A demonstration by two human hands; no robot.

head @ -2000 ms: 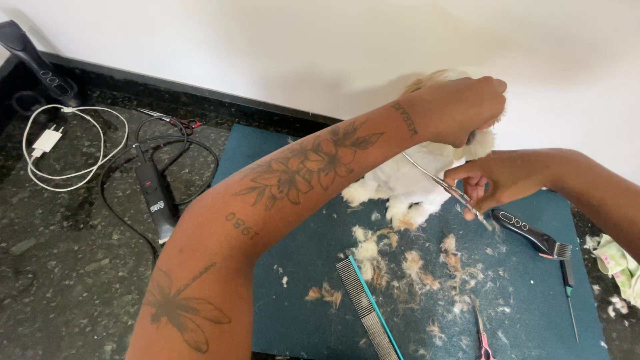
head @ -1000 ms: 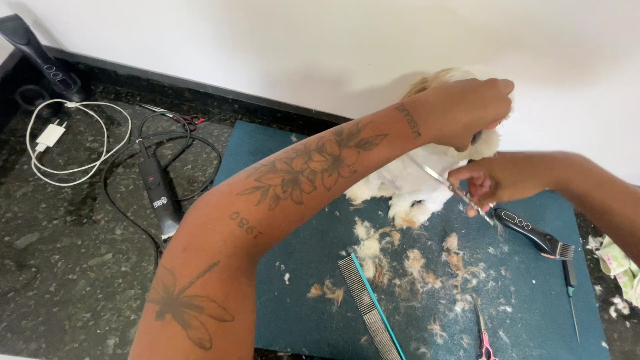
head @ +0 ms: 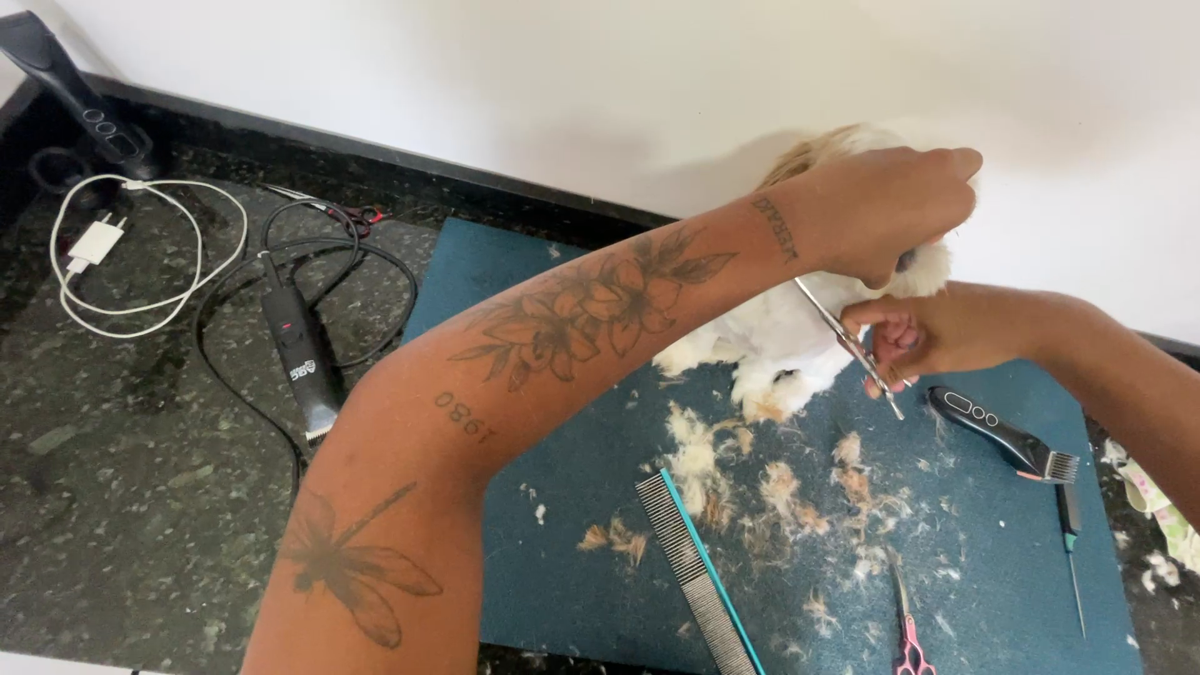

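A small dog with white and tan fur (head: 783,342) is on the blue mat (head: 572,487) against the wall, largely hidden behind my arm. My left hand (head: 905,211) is closed on the fur of its head. Below it, my right hand (head: 900,337) holds metal scissors (head: 830,323) at the handles, the blades pointing up and left across the dog's chest. The blade tips are hidden behind my left forearm. A dark round spot, likely the nose or an eye, shows under my left hand.
Cut fur (head: 787,497), a teal-backed metal comb (head: 698,567), pink-handled scissors (head: 907,637), a cordless clipper (head: 998,436) and a thin-pointed tool (head: 1072,553) lie on the mat. Left on the granite counter are a corded clipper (head: 300,352), a white charger (head: 96,241) and another clipper (head: 70,94).
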